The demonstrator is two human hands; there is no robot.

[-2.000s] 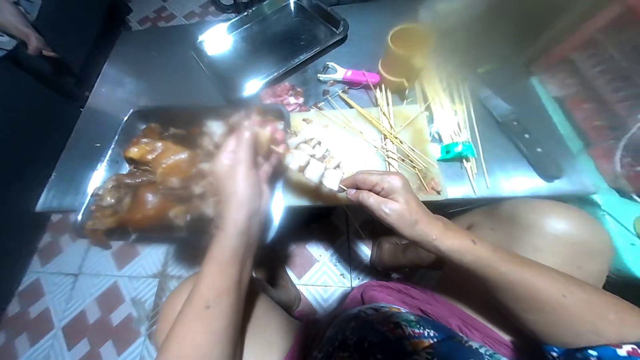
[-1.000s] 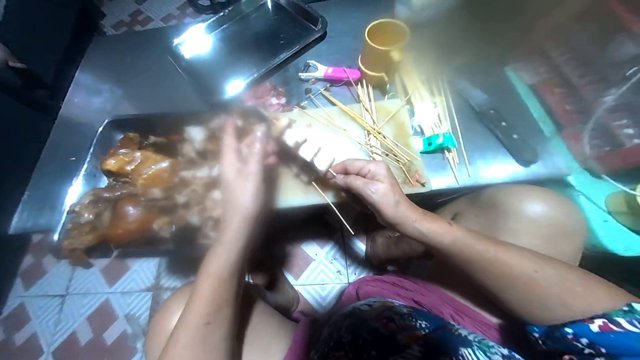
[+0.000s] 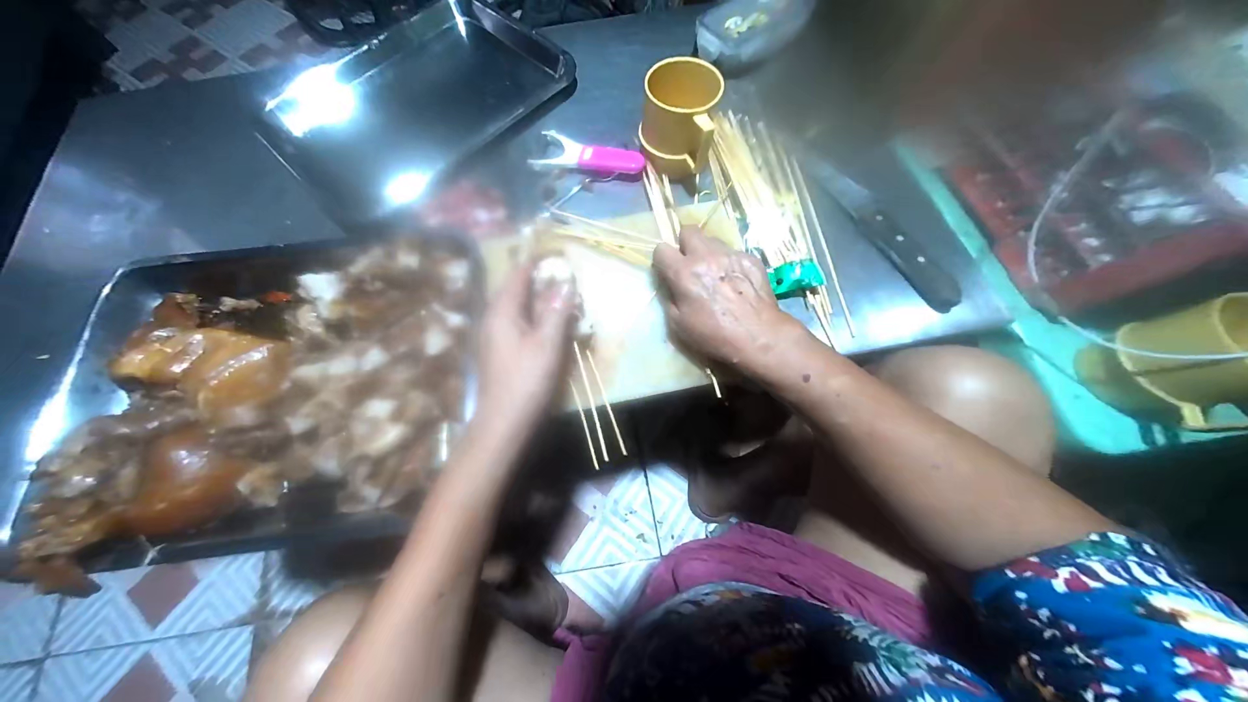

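My left hand (image 3: 526, 327) is over the left part of a pale cutting board (image 3: 634, 361), its fingers around a whitish piece of food (image 3: 554, 273); blur hides the exact grip. Threaded skewers (image 3: 597, 405) stick out below it past the board's front edge. My right hand (image 3: 717, 292) rests on loose bamboo skewers (image 3: 609, 239) at the board's right side, fingers bent; what they grip is hidden. Left of the board, a metal tray (image 3: 175, 258) holds glossy brown cooked meat (image 3: 210, 370) and blurred cut pieces (image 3: 375, 390).
Behind lie a dark metal tray (image 3: 419, 97), a pink-handled peeler (image 3: 609, 159) and a yellow mug (image 3: 682, 117). To the right are bundled skewers (image 3: 770, 195) with a green wrapper (image 3: 797, 278), a black-handled knife (image 3: 912, 258), and a red crate (image 3: 1033, 244) beyond the table's edge.
My right hand has left the skewer with pale pieces it held and moved to the loose skewers on the board. My left hand has moved right, from over the meat tray to the board.
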